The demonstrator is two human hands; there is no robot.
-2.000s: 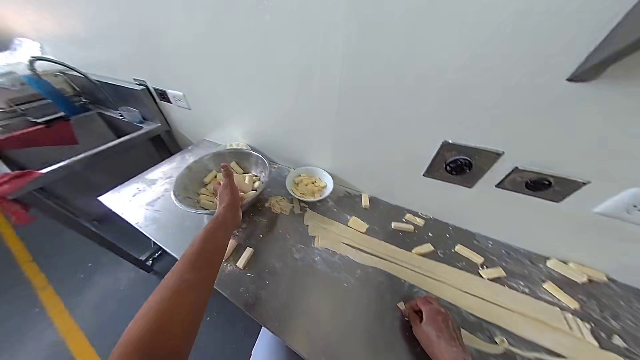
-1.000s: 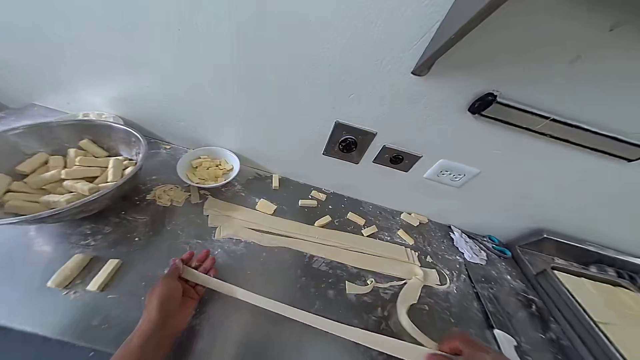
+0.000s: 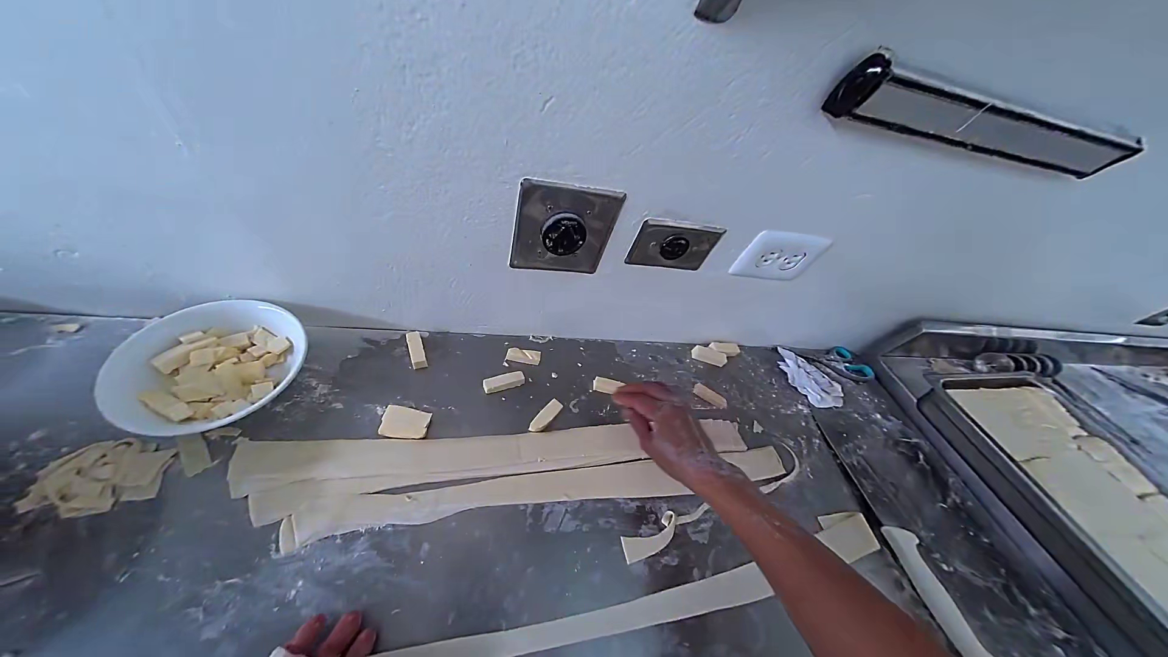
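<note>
My right hand (image 3: 664, 424) reaches over the long dough strips (image 3: 438, 456), its fingertips at a small pale stick (image 3: 607, 385), perhaps cheese; whether they grip it is unclear. More such sticks (image 3: 504, 382) lie scattered along the wall side of the floured metal table. At the bottom edge my left hand (image 3: 333, 636), partly cut off, is beside the left end of a separate dough strip (image 3: 584, 624); whether it holds the strip cannot be told. That strip runs under my right forearm to a folded end (image 3: 849, 537).
A white bowl (image 3: 114, 383) of pale pieces stands left, near dough scraps (image 3: 96, 476). At right are a crumpled paper (image 3: 810, 379), scissors (image 3: 850, 365), a white-handled tool (image 3: 933, 589) and a metal tray (image 3: 967, 456) with dough. Outlets (image 3: 563, 235) are on the wall.
The strip stretched between both hands a second ago now lies along the front of the table. My right hand has moved to the small sticks near the wall. The view has shifted.
</note>
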